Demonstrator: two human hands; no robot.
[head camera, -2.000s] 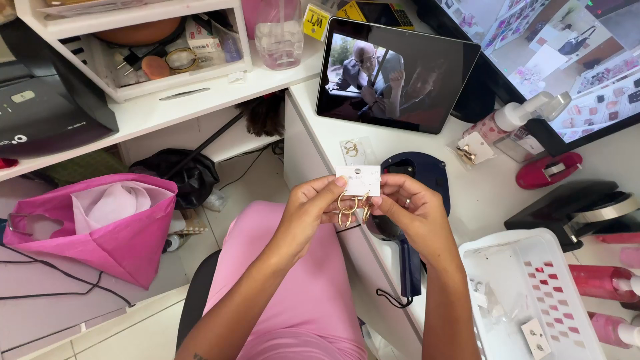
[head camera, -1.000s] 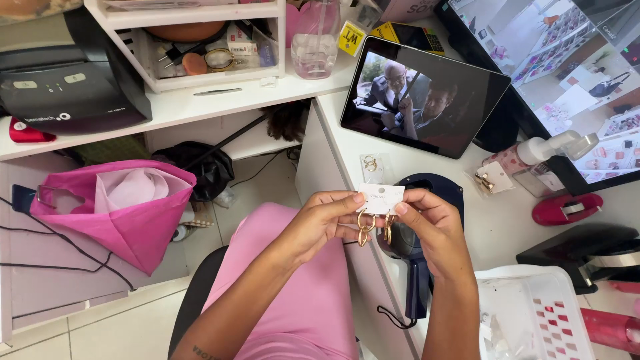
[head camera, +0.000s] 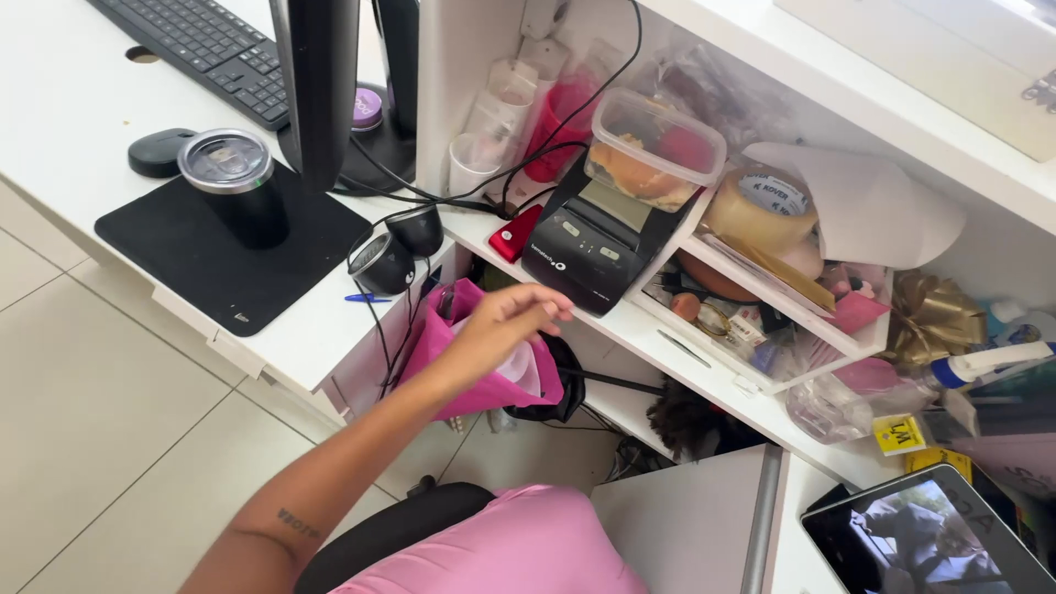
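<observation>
My left hand (head camera: 518, 320) reaches over the pink bag (head camera: 450, 388), its fingers loosely curled and slightly apart, with nothing visible in them. Pale crumpled material (head camera: 521, 369) lies in the bag's mouth, just below my palm. Beyond my fingertips is the black printer (head camera: 582, 247) on the white shelf, with a red object (head camera: 516, 234) beside it. My right hand is out of view, and neither the card nor the gold earrings can be seen.
Left, a black tumbler (head camera: 239, 198) stands on a black mat (head camera: 157, 227) near small speakers (head camera: 382, 264) and cables. Right are an open organizer (head camera: 742, 384) with odds and ends, tweezers (head camera: 684, 348) on the shelf edge, and a tablet (head camera: 916, 528).
Both hands held a white card with gold earrings before. Now my left hand is away to the left, over the pink bag, and my right hand has left the view. The view has swung left.
</observation>
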